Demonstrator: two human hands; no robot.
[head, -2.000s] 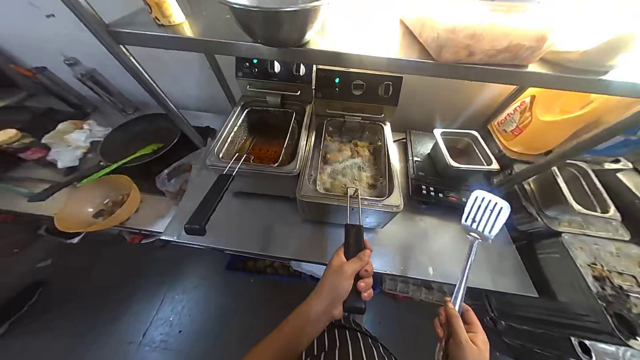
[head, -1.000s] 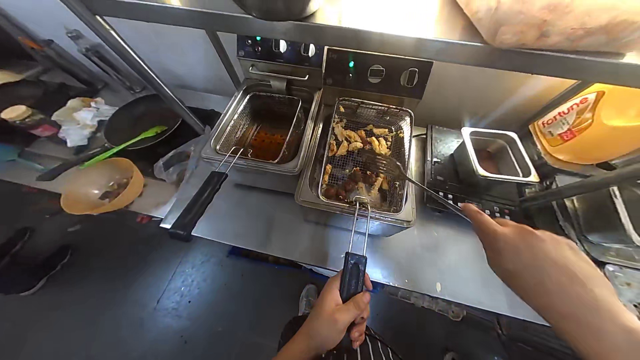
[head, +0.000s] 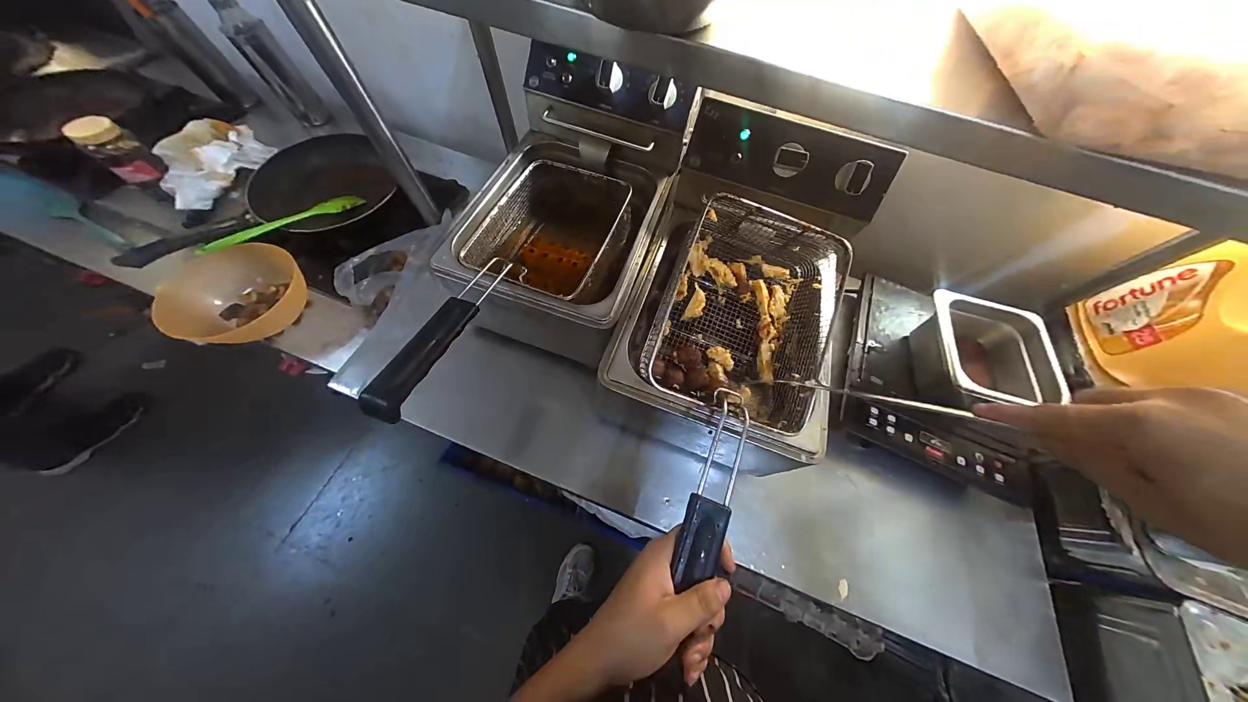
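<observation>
My left hand grips the black handle of a wire fryer basket, which sits raised and tilted over the right fryer. Fried yellow pieces and dark round pieces lie in the basket. My right hand holds a long metal spatula by its shaft, reaching in from the right; its head is down among the food at the basket's near end and partly hidden. A second basket rests in the left fryer with brownish oil, its black handle pointing towards the front left.
Right of the fryers stand a steel container, a countertop cooker with buttons and a yellow Fortune oil jug. A metal shelf crosses above. At left are a pan, a green utensil and an orange bowl. Someone's shoes show far left.
Two seconds ago the basket was down in bubbling oil and the spatula was held upright at the right. Now the basket is raised and the spatula reaches into it. The view has moved closer.
</observation>
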